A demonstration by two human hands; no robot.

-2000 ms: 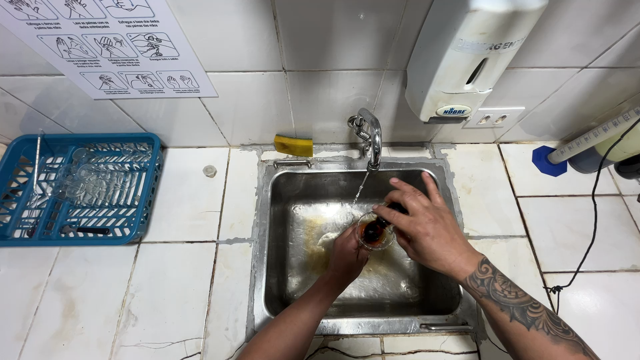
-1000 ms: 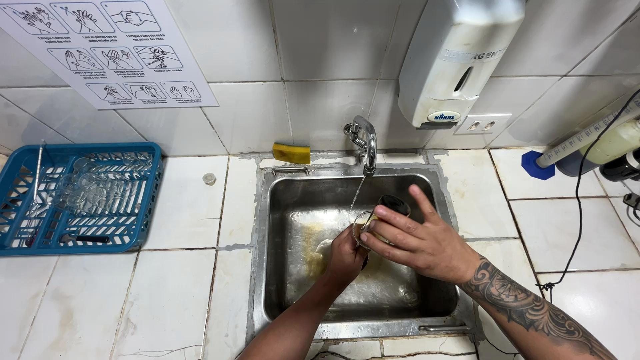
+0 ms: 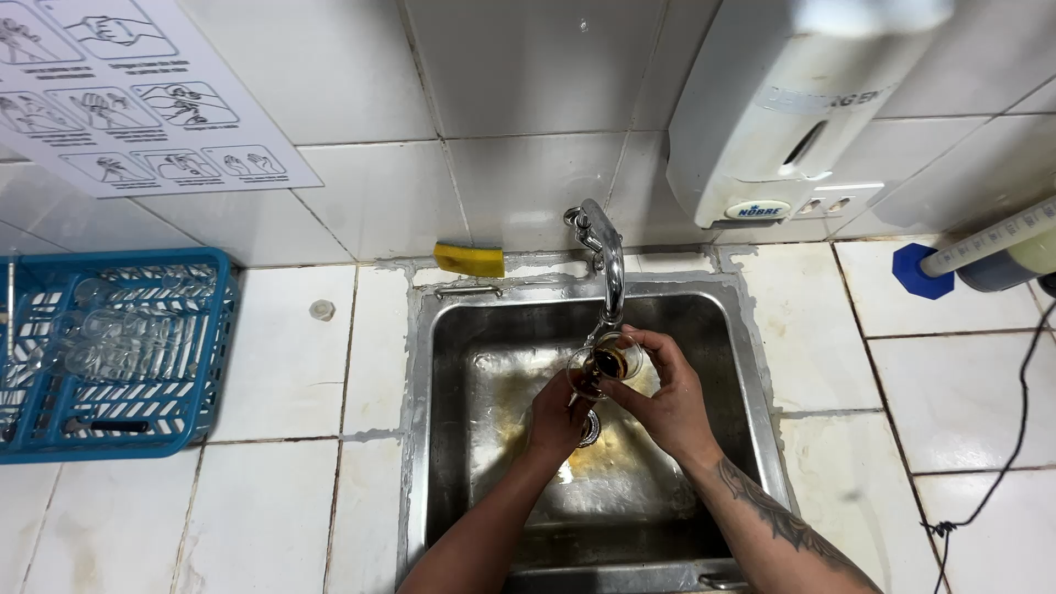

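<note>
Over the stainless steel sink (image 3: 635,503), my left hand (image 3: 559,417) holds a clear glass vessel (image 3: 584,375) with dark brown liquid in it. My right hand (image 3: 667,386) grips a second round glass vessel (image 3: 619,356), tilted, with dark liquid inside, its rim against or just over the first. The chrome faucet (image 3: 612,264) stands right behind them, and a thin stream of water falls from its spout beside the vessels. Part of the drain (image 3: 589,429) shows below my hands. The lower parts of both vessels are partly hidden by my fingers.
A yellow sponge (image 3: 469,260) lies behind the sink. At left, a blue plastic basket (image 3: 216,355) holds glassware. A white soap dispenser (image 3: 792,124) hangs on the wall over an outlet. A graduated cylinder with a blue base (image 3: 922,271) lies at right, near a black cable (image 3: 1025,388).
My right hand has turned the vessel it holds, so its round opening and dark contents now show. Both hands stay together over the sink beside the running water.
</note>
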